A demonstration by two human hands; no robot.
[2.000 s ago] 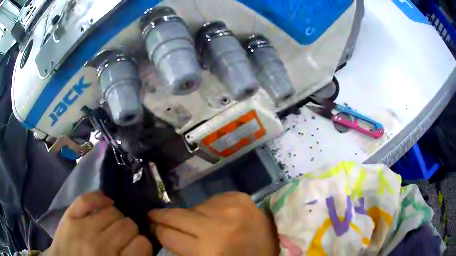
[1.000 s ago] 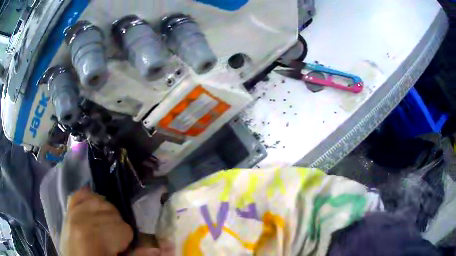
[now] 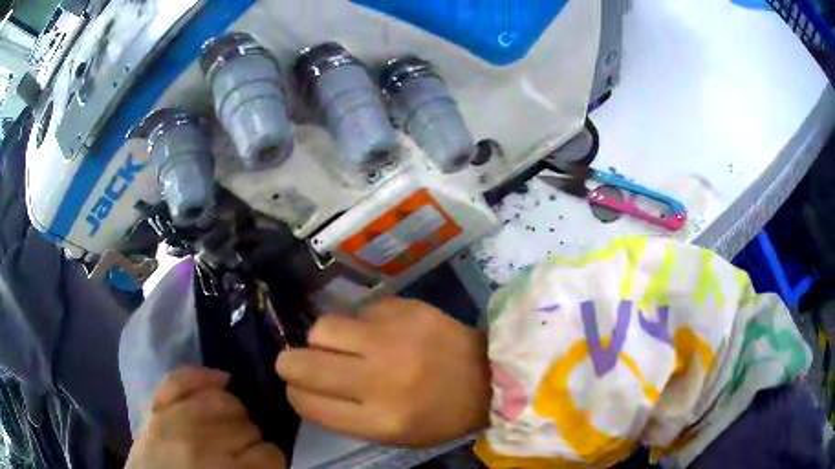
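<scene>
A dark band of fabric (image 3: pixel 240 366) runs from the needle area down between my hands, with a grey fabric piece (image 3: pixel 163 321) along its left side. My left hand (image 3: pixel 203 423) is at the bottom, fingers curled on the grey and dark fabric. My right hand (image 3: pixel 389 371) pinches the dark fabric's right edge just below the presser foot area (image 3: pixel 238 302). The fingertips' undersides are hidden. The white overlock machine (image 3: pixel 540 101) has four grey tension knobs (image 3: pixel 247 110) and a white cover with an orange label (image 3: pixel 403 234).
Pink and blue thread snips (image 3: pixel 636 203) lie on the white table (image 3: pixel 723 101) right of the machine, among dark specks. A blue crate (image 3: pixel 774 275) is below at right. Dark garments (image 3: pixel 50 311) hang at left. A patterned sleeve cover (image 3: pixel 641 353) covers my right forearm.
My right hand, low and mostly hidden one second ago, is now up at the dark fabric near the needle area. The camera view has shifted, so the machine appears farther right.
</scene>
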